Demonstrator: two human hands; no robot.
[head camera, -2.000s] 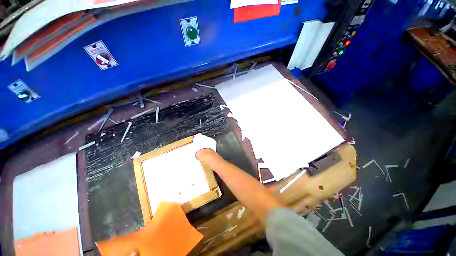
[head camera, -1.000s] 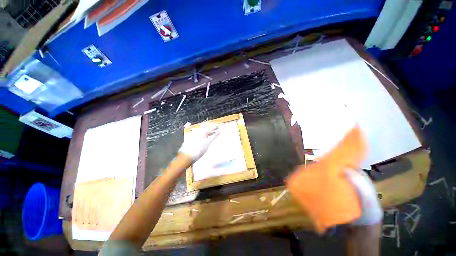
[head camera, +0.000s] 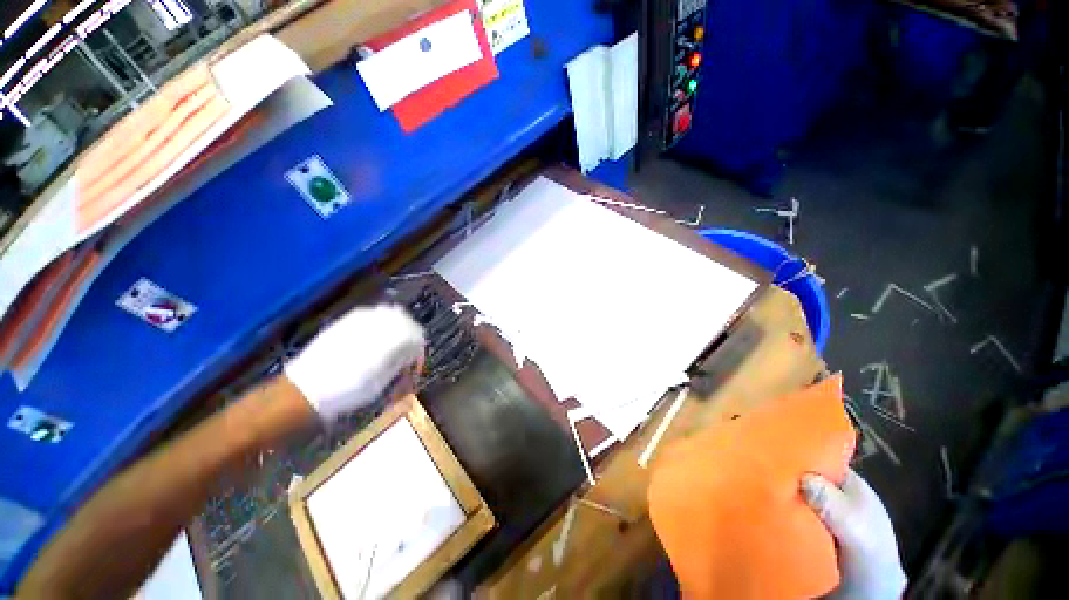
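Note:
My left hand (head camera: 358, 358), in a white glove, is over the black scored pad (head camera: 498, 410), just behind the die; its fingers point right, and whether it holds anything is unclear. My right hand (head camera: 865, 537), also gloved, grips an orange sheet (head camera: 750, 498) by its right side, thumb on top, in front of the bed's ledge. The square tan die (head camera: 457, 478) lies on the pad with a white panel (head camera: 385, 504) inside its rim. The die's near edge is cut off by the picture.
A large white sheet (head camera: 598, 287) lies right of the pad. Narrow offcuts lie on the wooden ledge (head camera: 762, 363) and floor. A blue bin (head camera: 815, 311) stands beyond the ledge. The blue press beam (head camera: 235, 252) runs behind, with sheets overhanging it. A control panel (head camera: 686, 70) is at upper right.
The orange sheet passed from the near left side of the die to my right hand at the right. My left hand moved off the white panel to behind the die. The view has turned right.

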